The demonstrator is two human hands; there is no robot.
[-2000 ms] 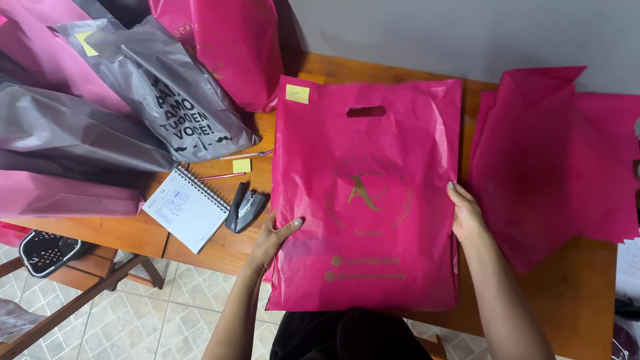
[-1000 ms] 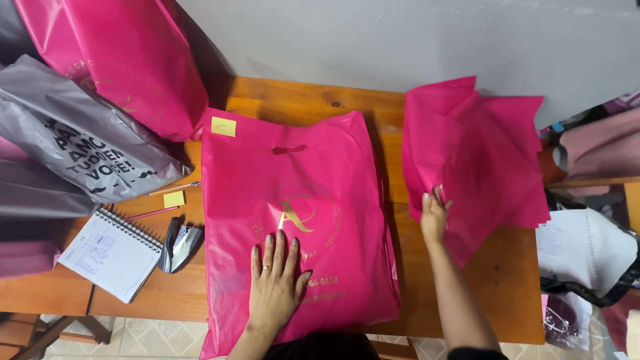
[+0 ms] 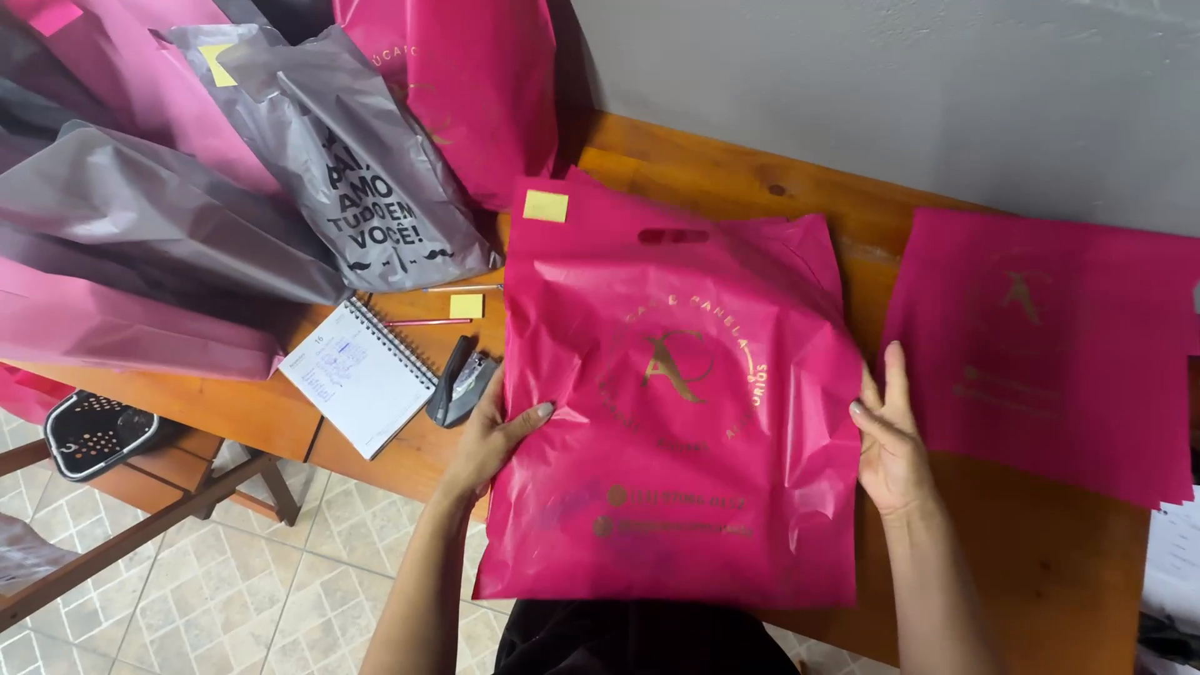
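Observation:
A filled magenta plastic bag [image 3: 675, 422] with a die-cut handle, gold print and a yellow sticky note at its top left corner is in front of me. My left hand [image 3: 502, 431] grips its left edge, thumb on the front. At the right edge, my right hand [image 3: 891, 436] holds the plastic between thumb and fingers. To the right, flat magenta bags [image 3: 1041, 356] lie stacked on the wooden table [image 3: 1059, 572]. Beside my left hand is a black stapler [image 3: 461, 384].
A spiral notebook [image 3: 361, 375], yellow sticky notes [image 3: 466, 306] and a red pencil [image 3: 427, 322] lie left of the bag. Gray bags [image 3: 347, 169], pink bags [image 3: 131, 295] and another magenta bag [image 3: 478, 103] fill the back left. A black basket [image 3: 103, 436] sits lower left.
My left hand has moved from the bag's front to its left edge. My right hand has left the stacked bags, now lying flatter, for the filled bag's right edge.

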